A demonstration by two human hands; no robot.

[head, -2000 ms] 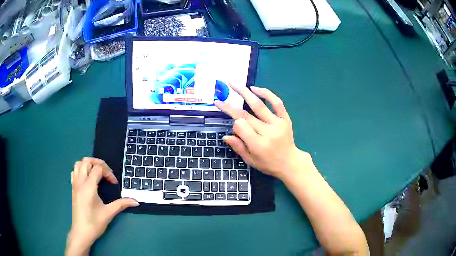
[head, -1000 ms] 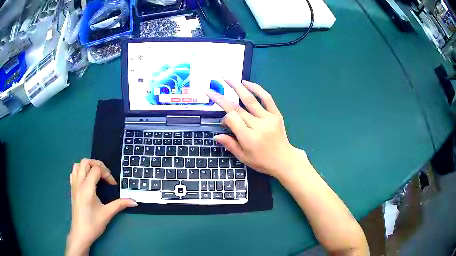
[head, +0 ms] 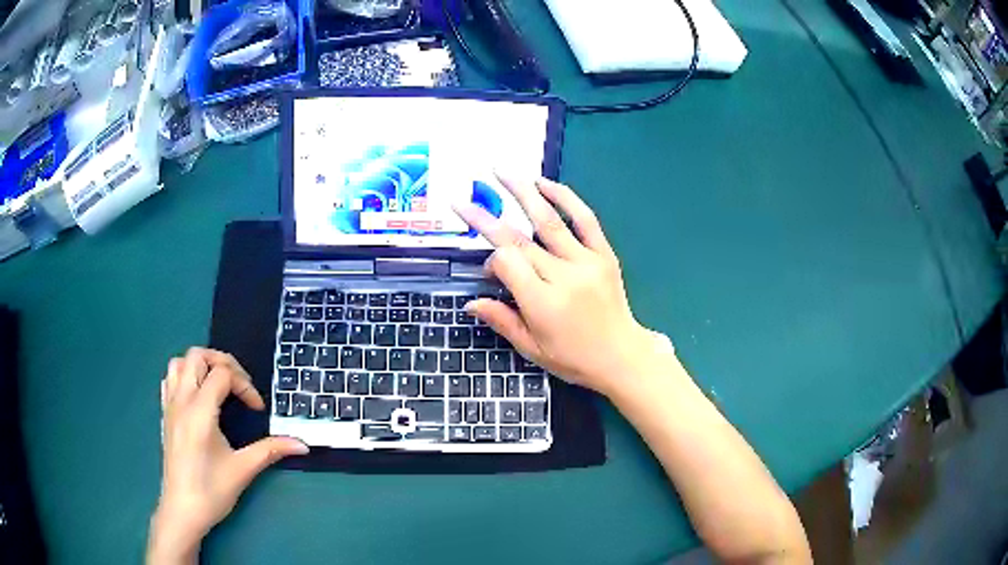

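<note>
A mini laptop lies open on a black foam pad [head: 245,259], its keyboard [head: 381,359] facing up. Its touchscreen display [head: 381,155] is lit with a blue swirl wallpaper on white and a small window with red marks. My right hand [head: 564,287] is over the right part of the screen and keys, fingers spread, fingertips at the screen; whether they touch is unclear. My left hand [head: 210,436] is at the front left corner, thumb against the front edge, other fingers curled beside the left edge on the pad.
A screw tray [head: 387,64], a blue parts bin [head: 245,50] and a white parts organizer [head: 111,160] stand at the back left. A white block [head: 652,33] lies at the back right with a black cable [head: 641,105] beside it. The green mat [head: 774,254] curves away at right.
My right hand has shifted slightly left over the screen since the earliest frame. The left hand and laptop hold nearly the same place; the whole view has moved slightly.
</note>
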